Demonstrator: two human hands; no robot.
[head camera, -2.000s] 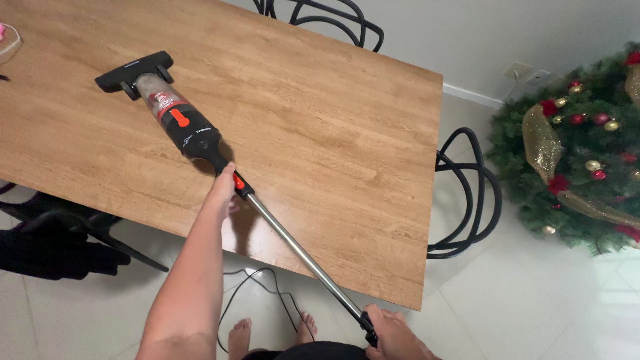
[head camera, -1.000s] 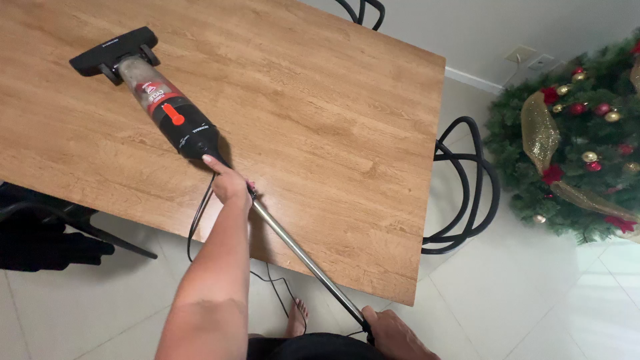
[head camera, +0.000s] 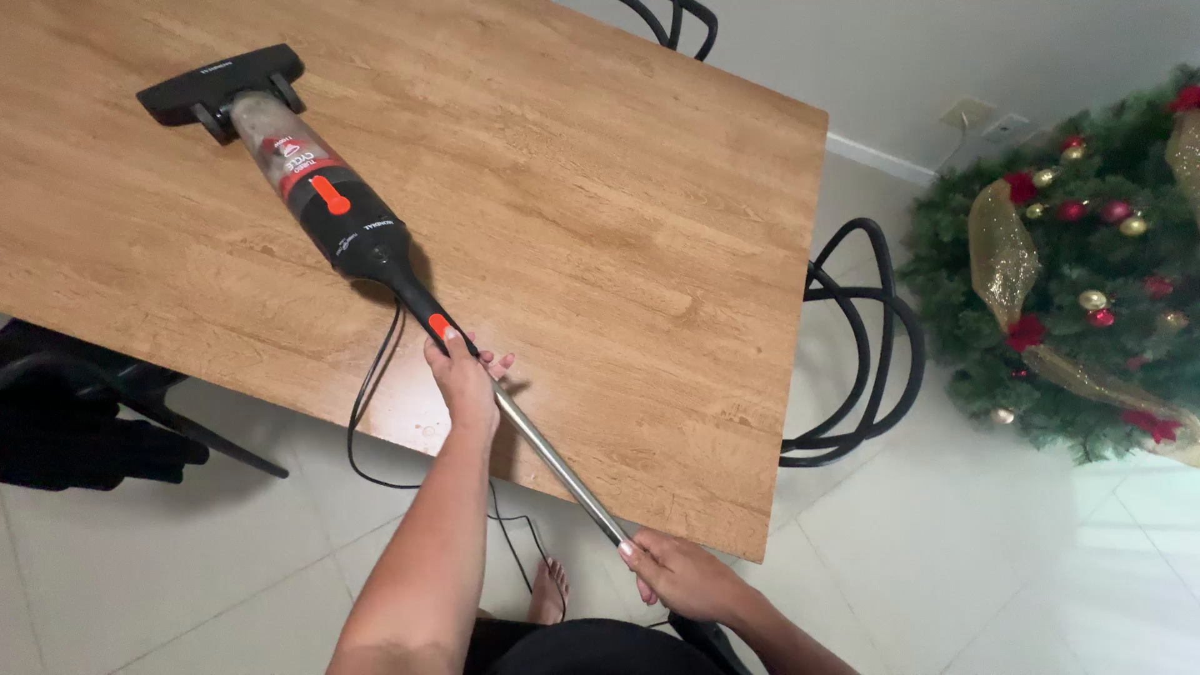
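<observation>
A black and red Mondial stick vacuum cleaner (head camera: 347, 211) lies across a wooden table (head camera: 600, 225), its wide black floor nozzle (head camera: 223, 86) toward the upper left. My left hand (head camera: 464, 375) is around the lower end of its black handle, by the orange switch, with the thumb near that switch. Lower right, my right hand (head camera: 680, 574) grips the metal tube (head camera: 558, 459) close to its black end grip, past the table's near edge. A thin black power cord (head camera: 353, 422) hangs from the vacuum body over the edge.
Black looped chairs (head camera: 881, 347) stand at the table's right end and far side. Dark cloth (head camera: 84, 441) drapes a chair at lower left. A decorated Christmas tree (head camera: 1078, 281) is at right, beside wall outlets (head camera: 968, 113). The cord trails over the tiled floor near a bare foot (head camera: 549, 591).
My right hand has moved from the tube's black end up onto the metal part. The cord now hangs in a wide loop left of my left hand.
</observation>
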